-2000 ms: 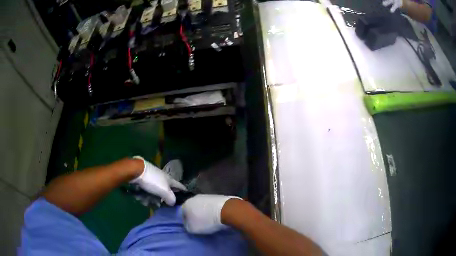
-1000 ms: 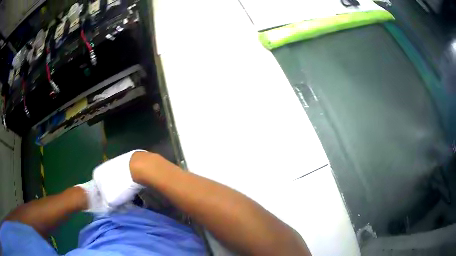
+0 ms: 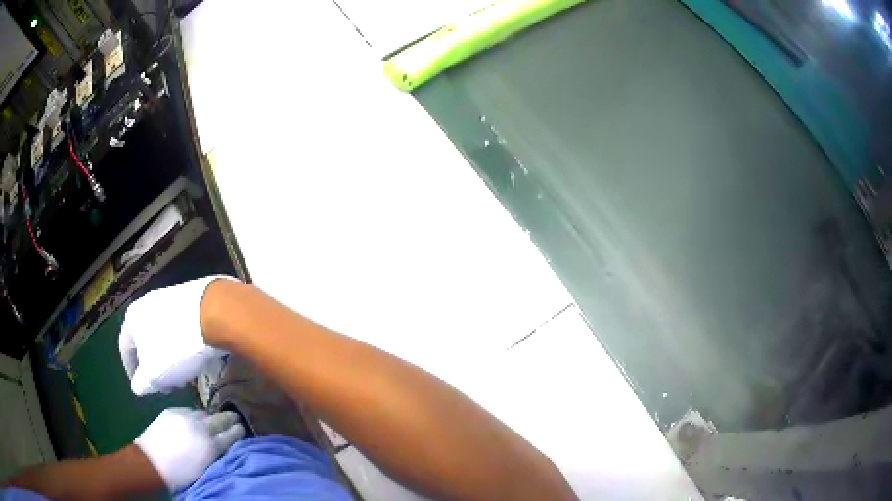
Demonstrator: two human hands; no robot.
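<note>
My right hand (image 3: 168, 335), in a white glove, is held up near the left side of the white bench ledge (image 3: 391, 264), its fingers curled down; the back of the glove hides whether anything is in it. My left hand (image 3: 184, 448), also white-gloved, is lower, at the blue clothing on my lap. A small dark curved edge (image 3: 237, 419) shows beside its fingertips; I cannot tell what it is or whether the hand holds it.
The black test rig (image 3: 127, 157) with hanging red leads (image 3: 83, 168) stands at the upper left, a shallow tray (image 3: 147, 240) below it. A dark green conveyor (image 3: 675, 215) runs on the right. A lime-green strip (image 3: 469, 44) crosses its far end.
The view has swung right towards the conveyor. My hands were together at my lap; now my right hand is raised apart from my left. The dark item seen between them earlier no longer shows clearly.
</note>
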